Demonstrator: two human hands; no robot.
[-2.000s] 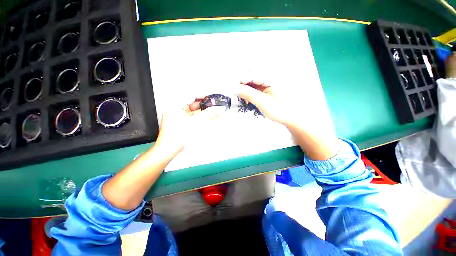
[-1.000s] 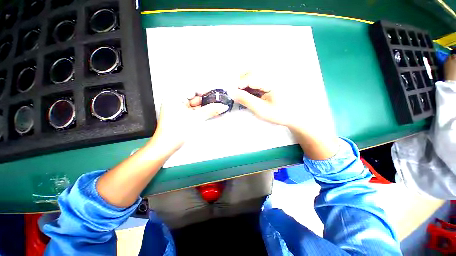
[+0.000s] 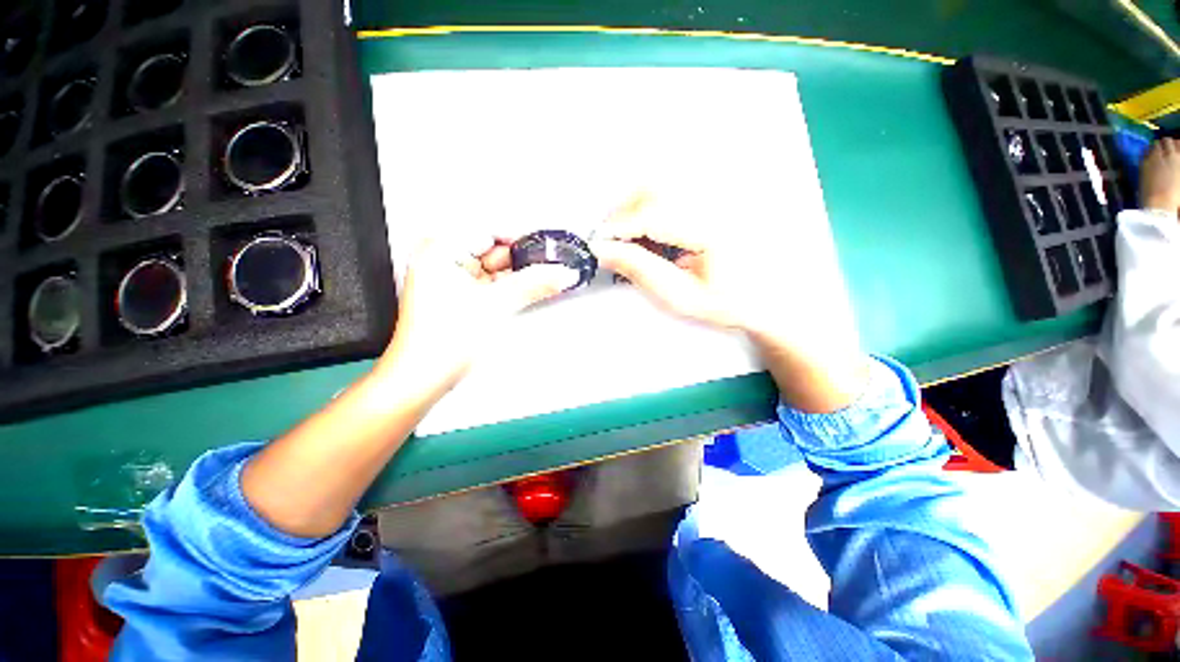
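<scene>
My left hand (image 3: 453,304) holds a round black watch case (image 3: 554,256) over the white paper sheet (image 3: 582,129), with the thumb on its near side. My right hand (image 3: 686,278) is at the right edge of the watch case, thumb and fingertips close together. Whether a small part is between those fingertips cannot be seen. Dark specks show faintly beside the right fingers, mostly hidden by the hand.
A large black foam tray (image 3: 347,194) with round watches in its pockets lies left of the sheet. A smaller-looking foam tray (image 3: 1022,259) lies at the right. A person's pale sleeve (image 3: 1139,298) is at the right edge. Clear film (image 3: 126,491) lies at the front left.
Since the first frame, the watch case has been tilted so more of its side shows, and my right hand has closed in on its right edge. The view has shifted slightly.
</scene>
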